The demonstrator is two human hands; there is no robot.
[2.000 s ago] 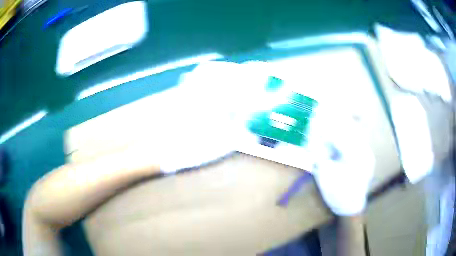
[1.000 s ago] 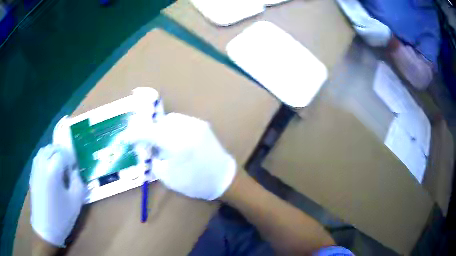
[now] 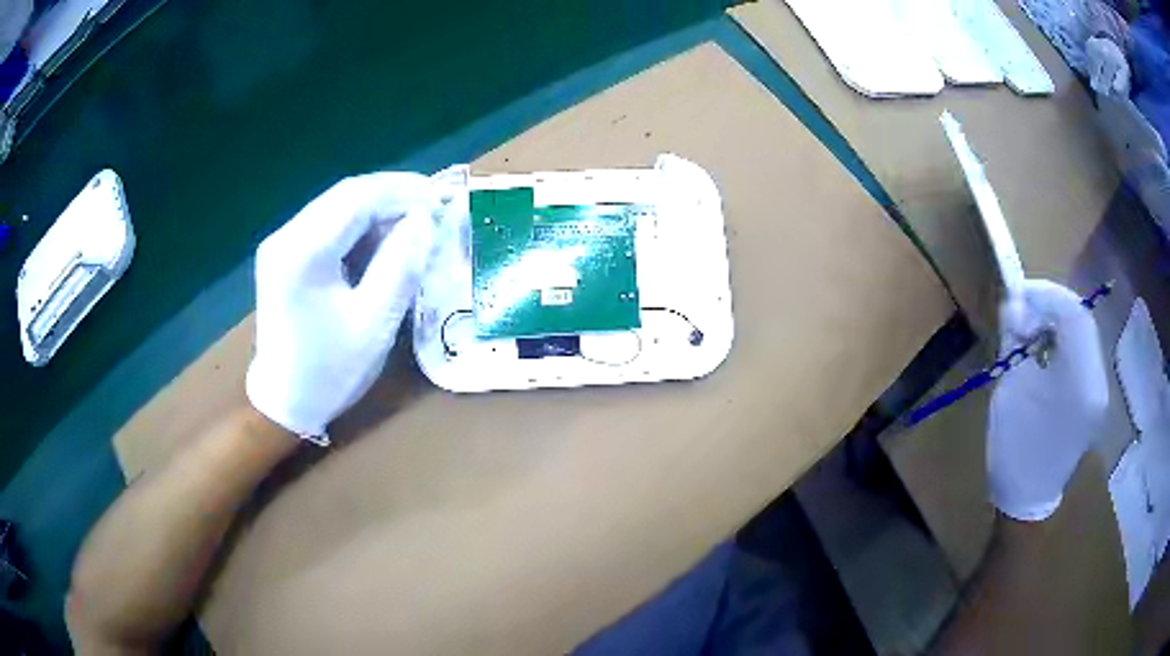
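A white housing (image 3: 699,269) lies open on brown cardboard (image 3: 565,474), with a green circuit board (image 3: 558,263) inside and thin dark wires beside the board. My left hand (image 3: 340,295), in a white glove, has its fingertips at the housing's left edge; whether it grips the edge is unclear. My right hand (image 3: 1046,397), also gloved, is raised at the right, holding a white top cover (image 3: 982,199) seen nearly edge-on. A dark blue pencil with pale spots (image 3: 956,397) is also held across that hand.
A white housing piece (image 3: 77,269) lies on the dark green surface (image 3: 347,90) at the left. White covers (image 3: 885,45) lie on another cardboard at the upper right. White pieces (image 3: 1142,449) stand at the right edge. Part of a person in blue shows at the top right corner.
My right hand has left the housing and moved right, and now holds a white cover along with the pencil. My left hand remains at the housing's left side.
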